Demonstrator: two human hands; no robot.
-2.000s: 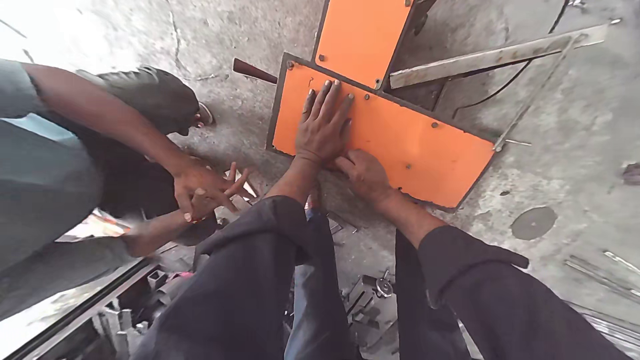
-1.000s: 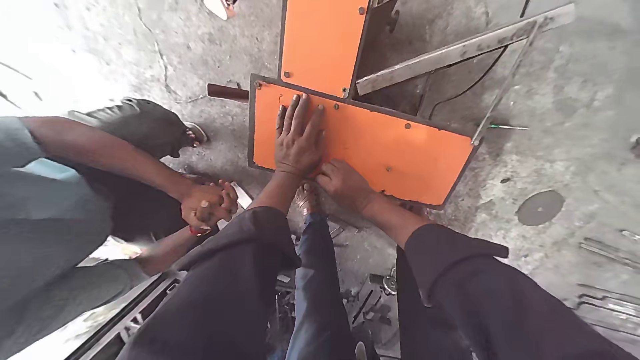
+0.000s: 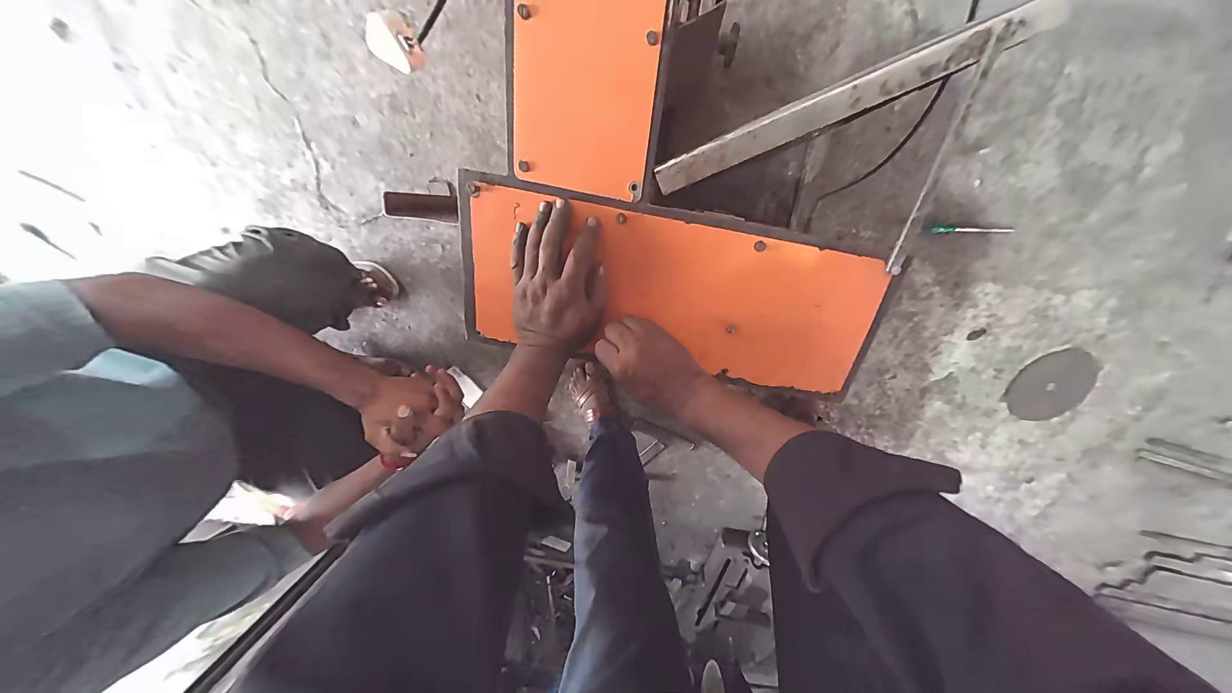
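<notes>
My left hand (image 3: 556, 289) lies flat on an orange metal panel (image 3: 799, 308) with a dark frame, its fingers slightly apart and pointing away from me. Just right of it, my right hand (image 3: 650, 361) rests at the panel's near edge with curled fingers; whether something small is between the fingertips cannot be told. Bolts sit along the panel's far edge. A second orange panel (image 3: 587, 96), also bolted, adjoins it on the far side. From the left side of the frame sticks out a short dark metal bar (image 3: 420, 206).
At the left stands another person, hands (image 3: 409, 409) clasped. A long metal bar (image 3: 847, 101) slants off behind the panel, with a thin rod (image 3: 943, 154) near it. A green-handled screwdriver (image 3: 967, 230) and a round disc (image 3: 1051, 384) lie right. Metal scraps (image 3: 736, 587) lie below.
The other person's hands, spread apart at first, are now clasped together. My hands stay at about the same place on the orange panel.
</notes>
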